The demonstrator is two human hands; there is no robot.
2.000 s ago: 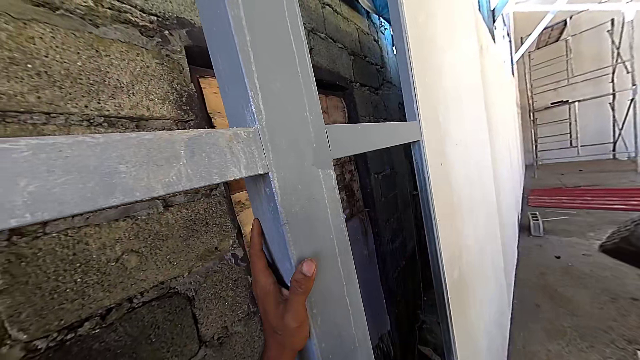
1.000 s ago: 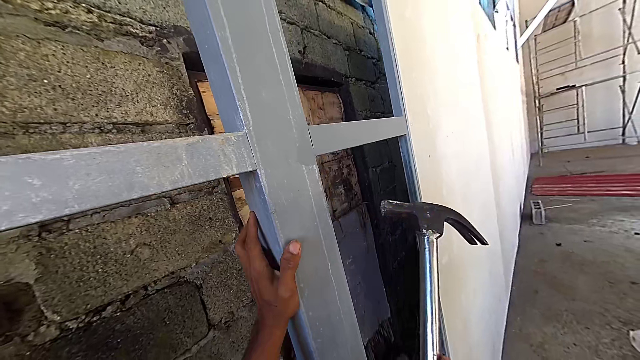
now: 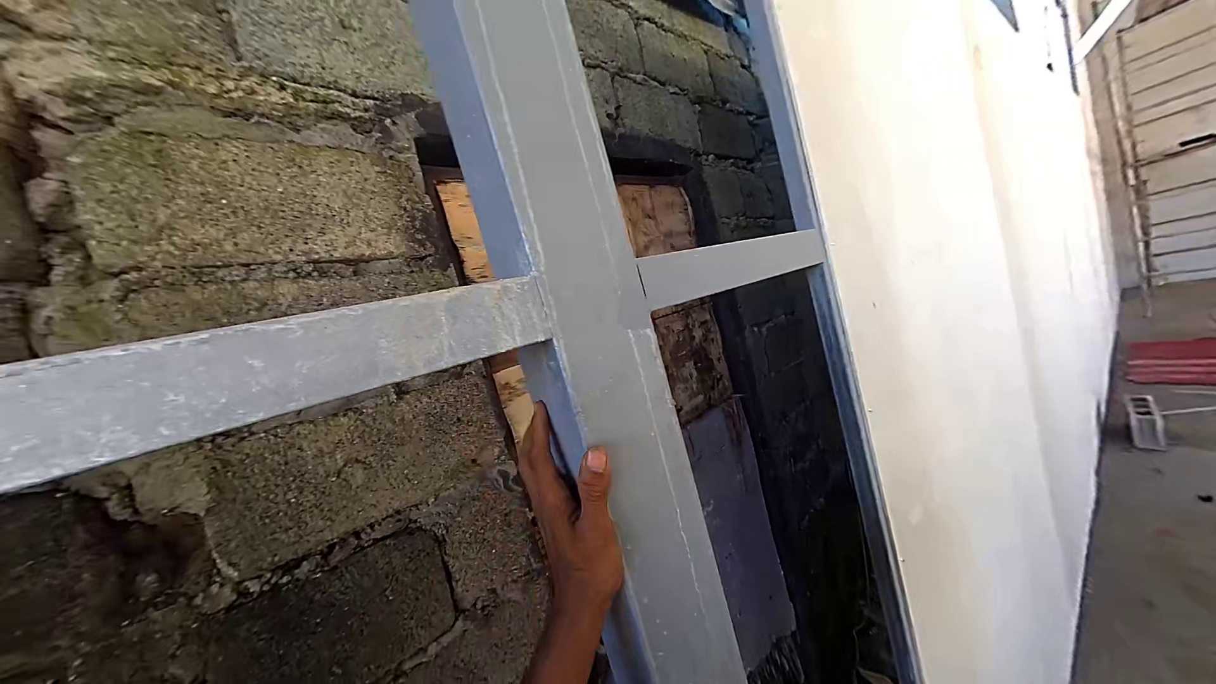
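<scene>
My left hand (image 3: 581, 541) grips the left edge of a wide grey metal stud (image 3: 589, 237), thumb on its front face and fingers along its side, just below a joint. At that joint a grey metal crosspiece (image 3: 275, 370) meets the stud from the left. A shorter crosspiece (image 3: 731, 269) runs from the stud's right side to a narrower metal stud (image 3: 841, 370) at the edge of a pale wall panel (image 3: 950, 332). My right hand is out of view, and so is the hammer.
A rough concrete block wall (image 3: 247, 199) stands behind the frame, with a boarded opening (image 3: 665, 214). To the right, a hollow block (image 3: 1146, 423) and red metal lengths (image 3: 1173, 361) lie on the concrete floor. Scaffolding (image 3: 1130, 171) stands farther back.
A claw hammer, seen a second ago upright before the pale panel, has left the view. My left hand stays on the stud.
</scene>
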